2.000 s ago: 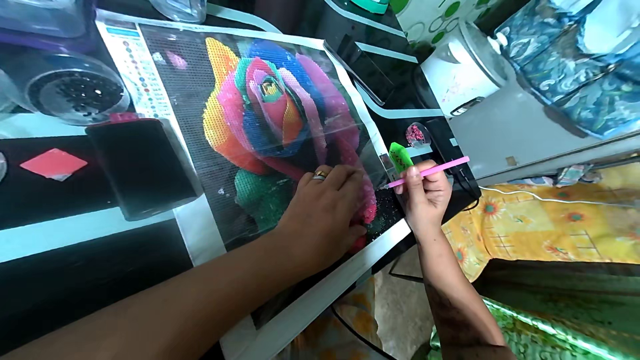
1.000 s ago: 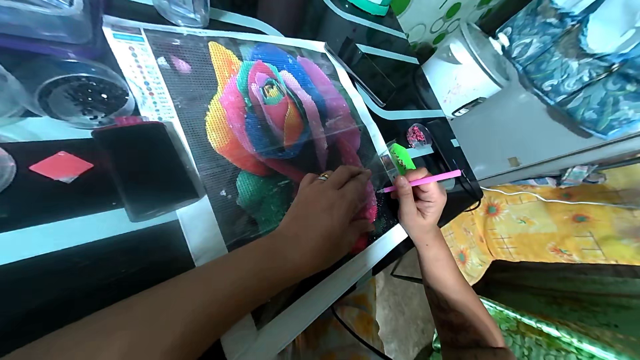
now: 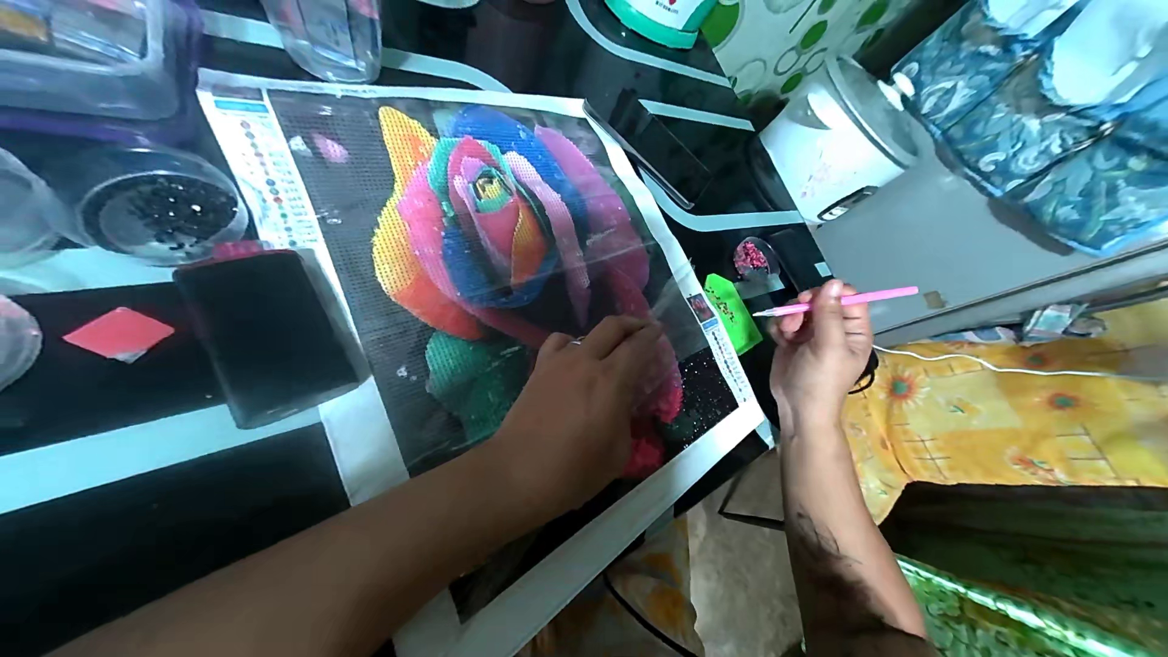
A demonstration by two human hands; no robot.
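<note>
A diamond painting canvas (image 3: 347, 210) with a many-coloured rose lies on a black table with white stripes. My left hand (image 3: 589, 401), a ring on one finger, rests on the lower part of the rose; its fingertips are curled and whether they pinch anything is hidden. Off the canvas's right edge, my right hand (image 3: 821, 351) holds a pink applicator pen (image 3: 876, 297) between thumb and fingers. The pen's tip is at a green tray (image 3: 732, 315) with small beads in it. Just above that tray sits a small clear dish of pink-red beads (image 3: 753, 257).
A dark phone (image 3: 265, 333) overlaps the canvas's left border. Left of it are a red diamond-shaped piece (image 3: 119, 334) and a clear round container of black beads (image 3: 164, 214). A dark flat device (image 3: 648, 151) lies at the upper right edge, near a white appliance (image 3: 835, 137).
My right hand with the pink pen has moved from the canvas's right edge to the right, and the pen tip is now at the green tray. My left hand stays on the canvas.
</note>
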